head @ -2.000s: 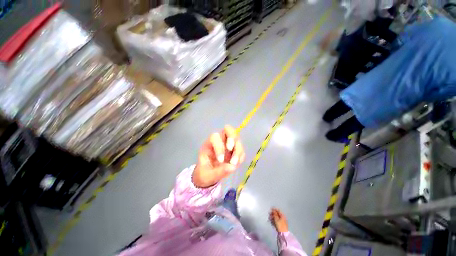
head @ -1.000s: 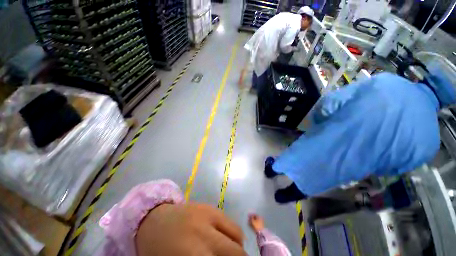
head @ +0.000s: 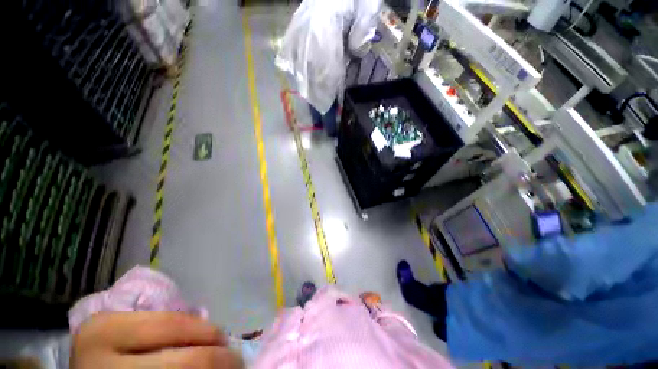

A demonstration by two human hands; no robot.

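Note:
My left hand (head: 155, 342) is large and bare at the bottom left, in a pink sleeve, cut off by the lower edge. Its back faces the camera and its palm is hidden. My right hand (head: 371, 298) is a small, partly hidden patch at the bottom centre, beside my pink smock. No held object shows in either hand. In front of me a stack of black crates (head: 393, 176) stands on the floor. Green circuit boards (head: 400, 126) and white pieces lie in its open top.
A person in a white coat (head: 321, 54) stands beyond the crates. A person in blue (head: 563, 295) is close on the right. White machines (head: 498, 79) line the right side, dark racks (head: 50, 194) the left. The grey aisle (head: 216, 209) has yellow and yellow-black tape.
The crates and the white-coated person are nearer. The wrapped pallet has left the view and racks fill the left. My left hand has moved to the lower left.

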